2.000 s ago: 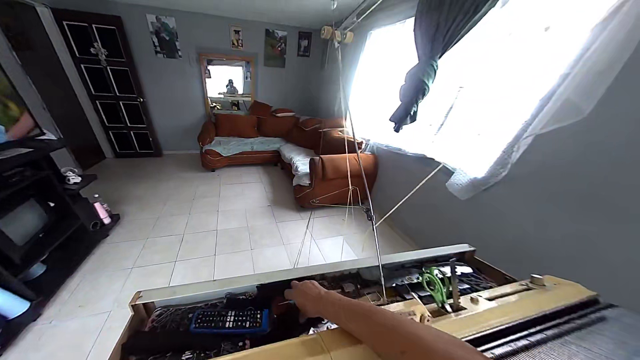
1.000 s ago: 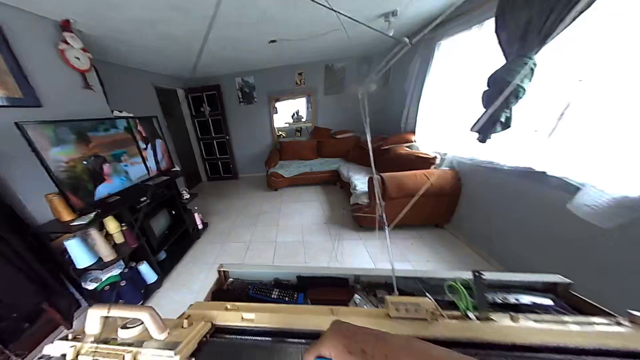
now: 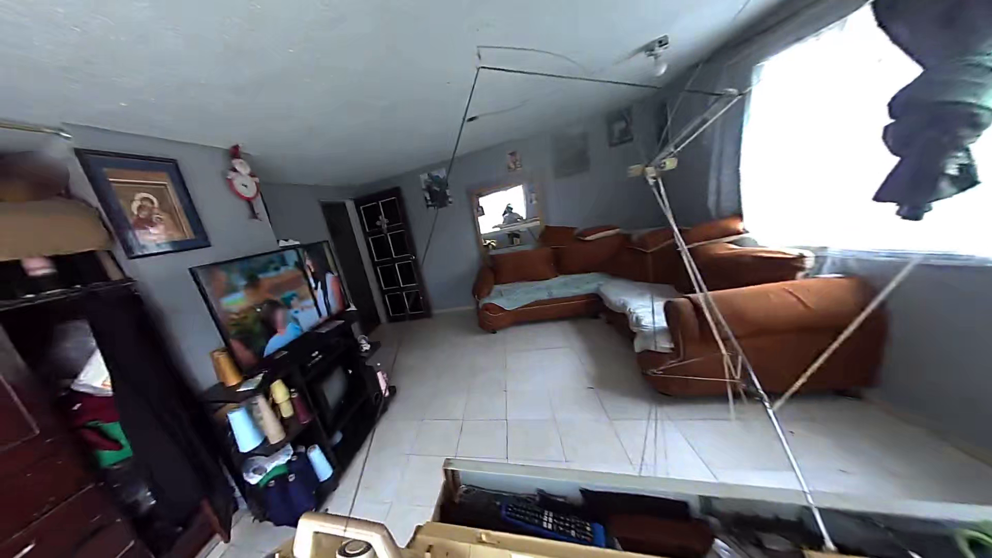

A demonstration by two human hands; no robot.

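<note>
Neither of my hands shows in the head view now. At the bottom edge is part of the cream-coloured machine bed [image 3: 496, 542], with a curved cream carriage handle [image 3: 345, 528] at its left. Behind it, an open wooden tray [image 3: 620, 479] holds a blue-edged remote control [image 3: 552, 524], dark items and a brown item [image 3: 659, 535]. A thin metal yarn mast [image 3: 790, 457] rises from the machine, with strands running up to cream guides [image 3: 655, 167] near the ceiling.
Cones of yarn [image 3: 245, 428] stand on the black TV stand [image 3: 341, 387] at left, under a lit television [image 3: 267, 302]. An orange sofa [image 3: 775, 333] fills the far right corner. A dark red cabinet [image 3: 46, 496] stands at near left.
My hand reached into the tray two seconds ago, then was at the machine's front edge one second ago; it is now out of view. The view has turned left and up.
</note>
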